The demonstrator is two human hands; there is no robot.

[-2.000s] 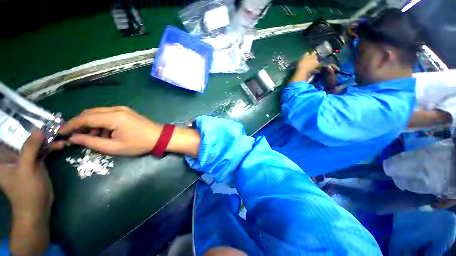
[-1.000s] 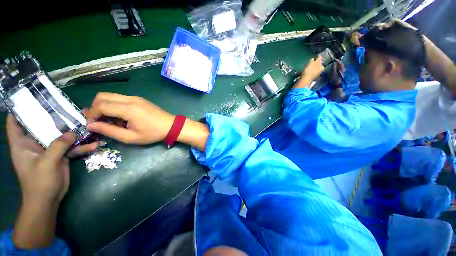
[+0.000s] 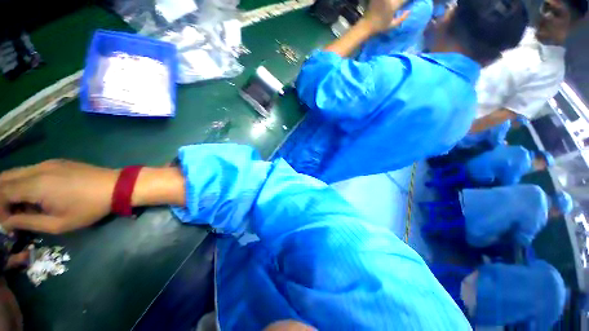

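My right hand (image 3: 55,194), with a red band on the wrist, reaches in at the left edge. Its fingertips are cut off or blurred there, so I cannot tell what they hold. My left hand (image 3: 9,304) shows only as a sliver at the lower left edge, with a fingertip close below my right hand. The phone unit is out of the picture except perhaps a dark sliver by the fingers, too cut off to make out. A loose pile of small white parts (image 3: 48,264) lies on the green mat (image 3: 123,271), just below my right hand.
A blue bin (image 3: 169,106) of white pieces stands beyond my forearm, beside clear plastic bags (image 3: 200,55). A dark and silver slab (image 3: 257,97) lies right of them. A whitish rail (image 3: 39,106) curves behind. A person in a blue smock (image 3: 394,106) sits close at right.
The view has swung right, so the scene has shifted left in the picture. The phone unit and most of my left hand have left the frame. The neighbouring person's forearm is raised higher.
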